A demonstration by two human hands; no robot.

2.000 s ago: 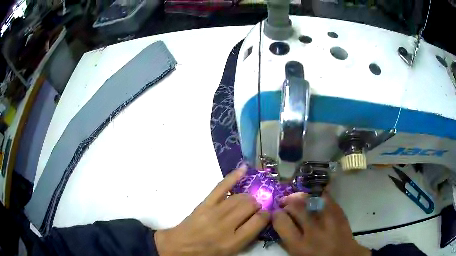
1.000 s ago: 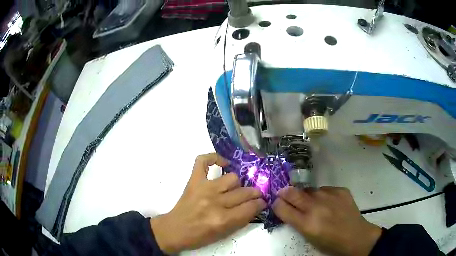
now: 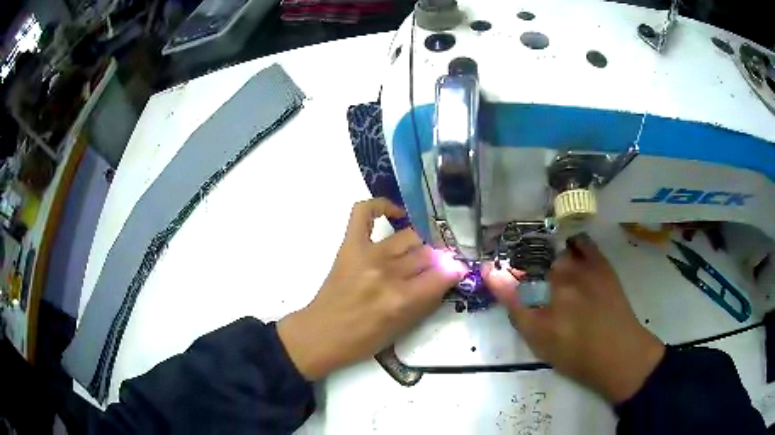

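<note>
The patterned dark navy fabric (image 3: pixel 368 144) extends behind the left side of the white sewing machine head (image 3: pixel 544 127) and down to the needle area, where a small part shows violet under the lamp. My left hand (image 3: pixel 378 285) lies left of the needle with its fingers bent, thumb and fingertips on the fabric. My right hand (image 3: pixel 586 319) is right of the needle; its fingertips reach the fabric's edge and partly go behind the presser mechanism (image 3: pixel 527 246). The needle tip and the fabric under both hands are mostly hidden.
A stack of curved grey panels (image 3: pixel 200 157) lies on the table's left. Thread snips (image 3: pixel 714 280) lie right of the needle, with orange handles (image 3: pixel 650 232) behind them. A dark curved piece (image 3: pixel 398 367) shows at the bed's front left corner. A clear bin (image 3: pixel 217 30) stands beyond the table.
Both hands have moved forward, closer to the needle. Less fabric shows in front of the needle, and the bed's front edge is uncovered. The camera view has also shifted.
</note>
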